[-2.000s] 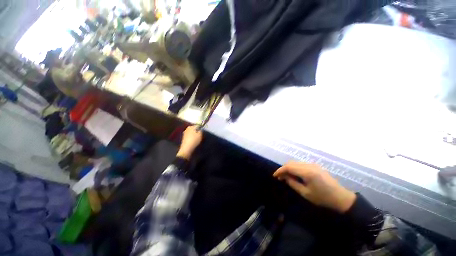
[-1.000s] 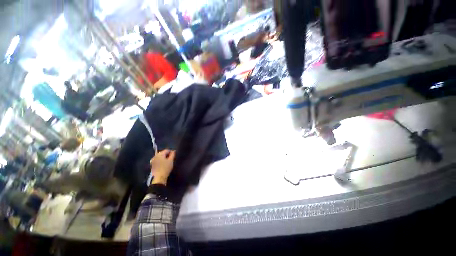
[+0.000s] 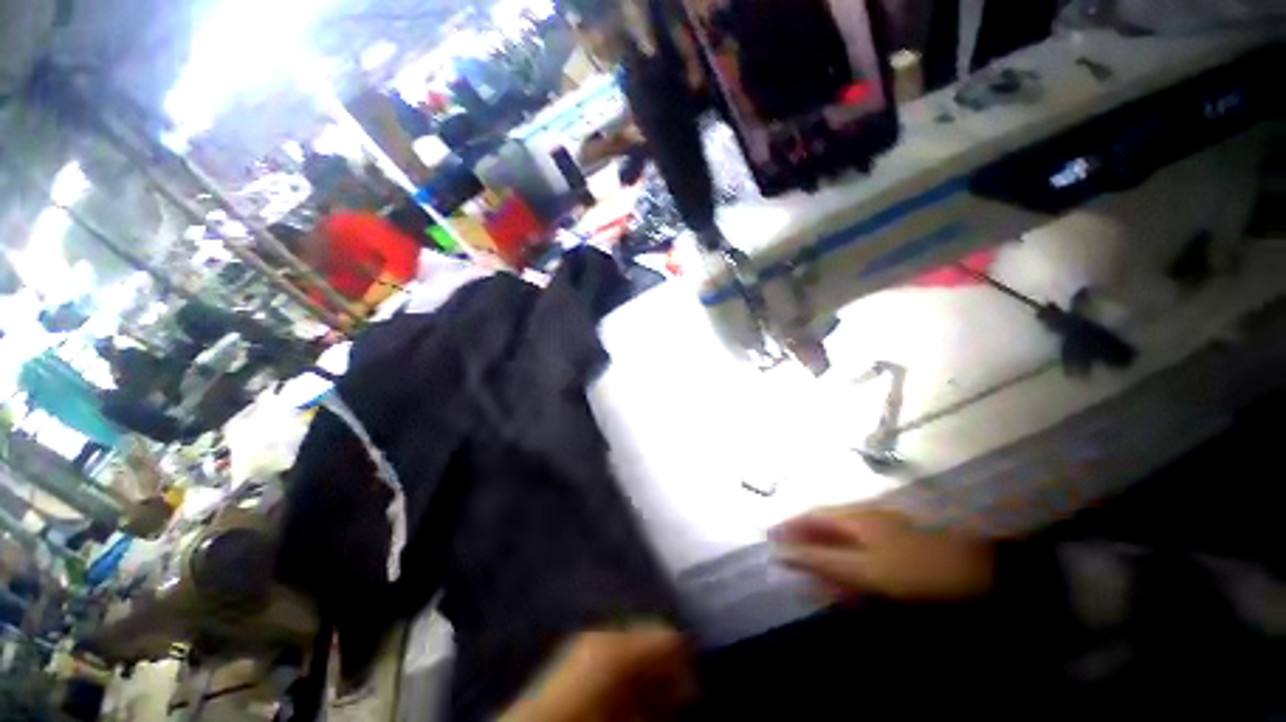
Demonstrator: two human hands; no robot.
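Note:
A black garment bundle [image 3: 473, 381] with a pale strip [image 3: 381, 473] lies left of the sewing machine [image 3: 874, 254] and hangs over the table's front edge. My left hand [image 3: 607, 680] is blurred and cut off by the bottom edge of the picture. It is at the lower end of the black cloth; whether it grips the cloth cannot be told. My right hand [image 3: 889, 553] is blurred, at the front table edge below the needle area, with fingers pointing left. Nothing shows clearly in it.
A black-handled screwdriver [image 3: 1083, 336] lies right of the needle, near a red-pink scrap [image 3: 959, 271]. A small metal guide [image 3: 886, 416] stands on the bed. A phone [image 3: 797, 92] is above the machine head. Another machine's handwheel [image 3: 230, 561] is at lower left. A red shape [image 3: 364, 254] is behind.
My left hand has moved from the pale strip down to the lower front of the cloth. The cloth now reaches further over the front edge. My right hand has come into view.

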